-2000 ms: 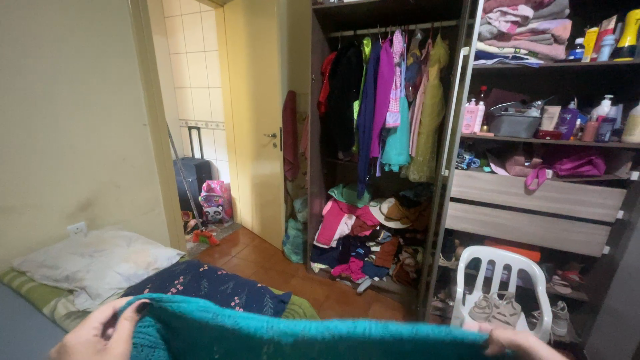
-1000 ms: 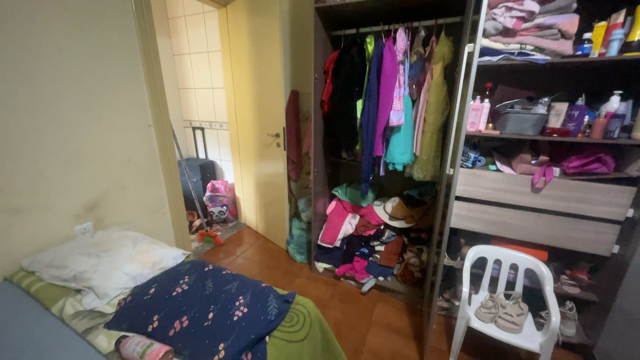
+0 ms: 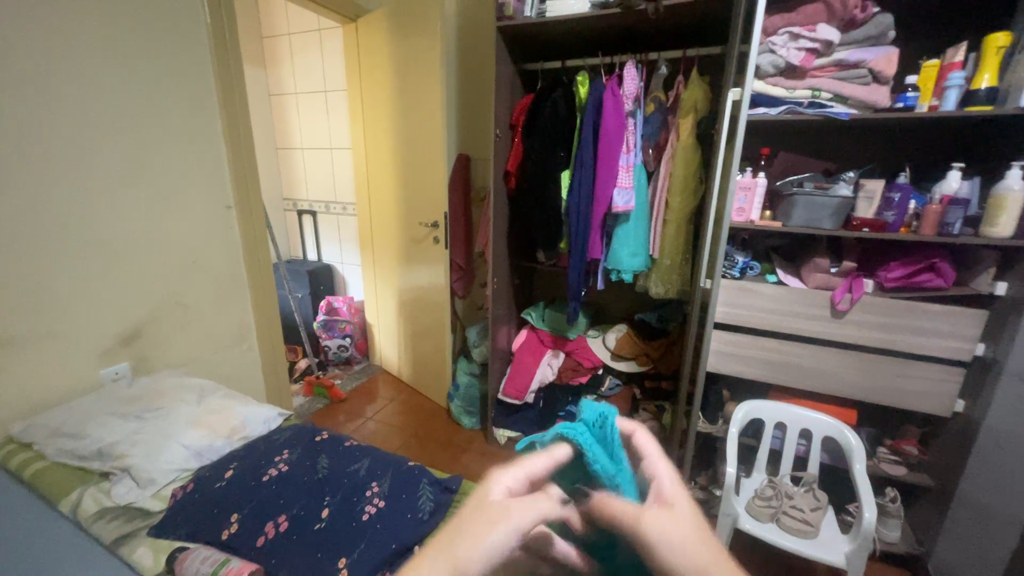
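Observation:
A teal knitted garment is bunched between my two hands at the lower centre, its upper edge folded over. My left hand grips it from the left, thumb and fingers pressed on the fabric. On the other side, my right hand holds it with the thumb raised along its edge. The garment's lower part is hidden behind the hands and is blurred. Left of the hands, a navy floral pillow lies on the bed.
A white pillow and a bottle lie on the bed. Ahead stands an open wardrobe with hanging clothes and a heap of clothes. At right, a white plastic chair holds sandals; drawers stand behind it.
Two seconds ago the teal garment was stretched wide between my hands; now it is gathered between them close together. One second ago neither hand nor garment was in view.

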